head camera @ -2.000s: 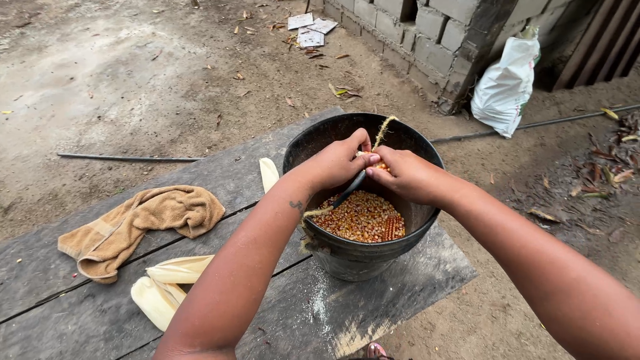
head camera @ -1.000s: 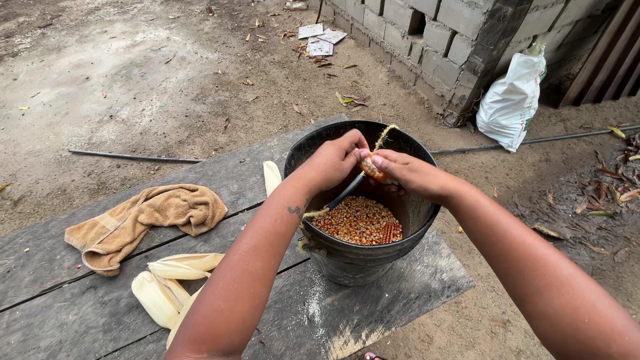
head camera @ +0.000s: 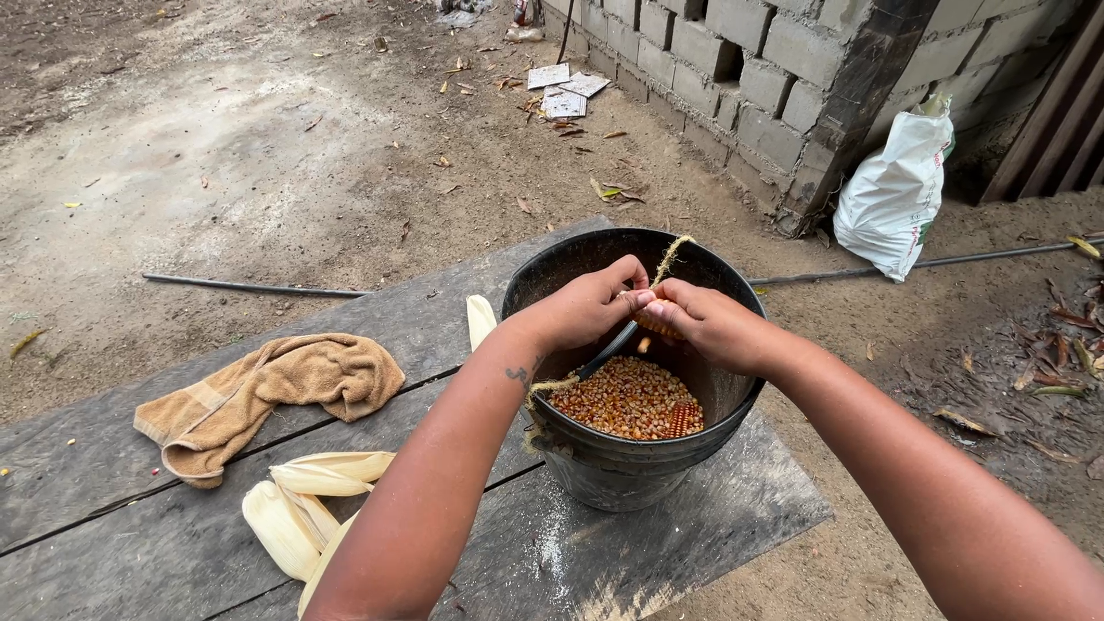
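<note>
A black plastic bucket [head camera: 595,483] stands on a weathered wooden table, with loose corn kernels [head camera: 621,392] in it. A piece of corn cob with kernels [head camera: 683,419] lies on them at the right. Over the bucket my right hand [head camera: 711,323] holds another corn cob [head camera: 657,321], partly hidden by the fingers. My left hand [head camera: 591,302] meets it there, its thumb and fingertips at the cob's near end. A kernel is in the air just below. The bucket's handle, tied with frayed twine [head camera: 671,259], passes beneath my hands.
On the wooden table [head camera: 414,431] lie a brown towel [head camera: 285,388] and dry corn husks [head camera: 297,517] at the left; one more husk [head camera: 479,321] lies beside the bucket. Beyond are a black hose [head camera: 254,285], a white sack [head camera: 897,190] and a concrete block wall [head camera: 759,86].
My hands stay together over the bucket and have shifted slightly on the cob. A falling kernel now shows below them. Husks, towel and bucket have not moved on the table.
</note>
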